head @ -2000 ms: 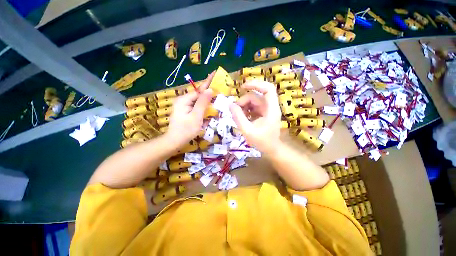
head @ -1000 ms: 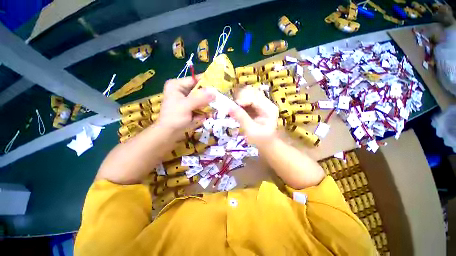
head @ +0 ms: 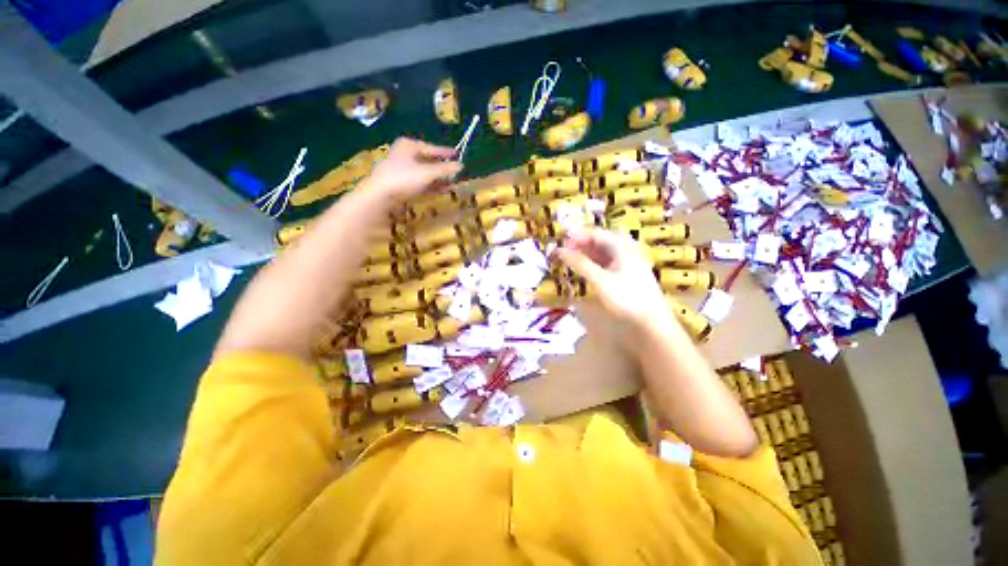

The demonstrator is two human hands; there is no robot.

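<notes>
My left hand is blurred, over the belt edge above the rows, with its fingertips beside a white cord loop; whether it holds anything is unclear. My right hand is over the board with thumb and index finger close together at the small heap of white wired pieces; a grip on a piece cannot be made out. Yellow housings lie in rows on the brown work board, partly under the heap and my left forearm. A yellow housing lies on the belt just behind the board.
A large heap of white wired pieces is at the right. A carton with housings in rows is at lower right. The green belt carries housings, cords and a blue cylinder. White scrap lies left. Another person's sleeve shows at far right.
The yellow part held between my hands is no longer in them. A yellow housing now lies on the belt behind the board. My left hand has moved up; my right has moved slightly right.
</notes>
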